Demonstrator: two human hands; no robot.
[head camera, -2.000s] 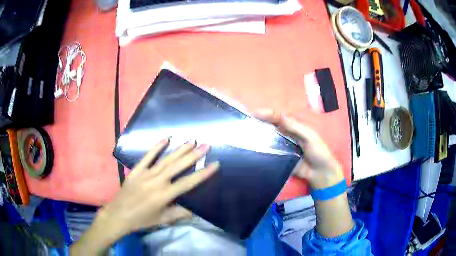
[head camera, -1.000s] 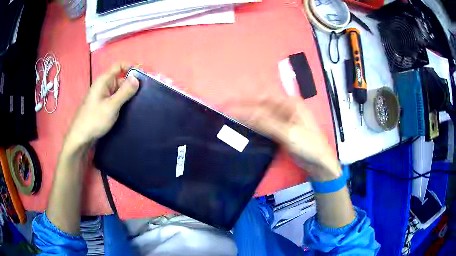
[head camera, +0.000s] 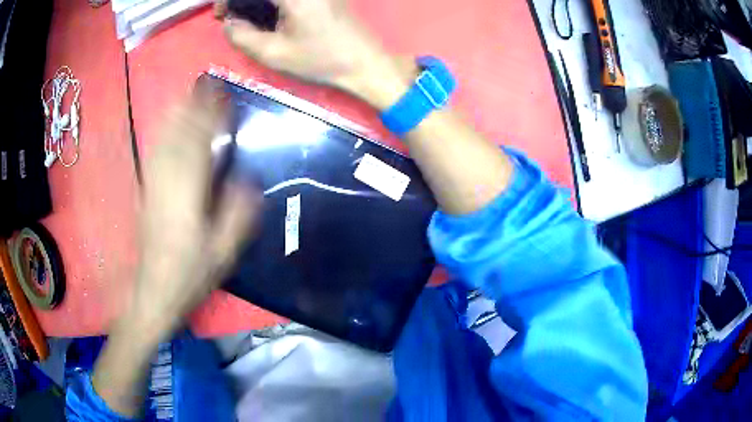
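The glossy black tablet (head camera: 346, 239) lies tilted on the red-pink mat, with two white stickers on its face and a light line along its upper edge. My left hand (head camera: 190, 189) is strongly blurred over the tablet's left end; whether it grips anything cannot be told. My right hand (head camera: 301, 37) is above the tablet near the top edge of the view, its forearm crossing the tablet's upper right corner. Its fingers hold a small dark piece (head camera: 257, 11) that looks like the black grip of the pry card; any clear blade is not visible.
Papers (head camera: 157, 18) lie at the upper left. White earphones (head camera: 62, 115) and a tape roll (head camera: 37, 265) are at the left. At the right are a thin black rod (head camera: 571, 111), an orange and black screwdriver (head camera: 607, 49) and a round pale container (head camera: 655, 125). Blue bins stand beyond.
My right hand has moved up and left across the mat and now holds the dark piece. The black-gripped card no longer shows at the right. My left hand has moved down from the tablet's corner.
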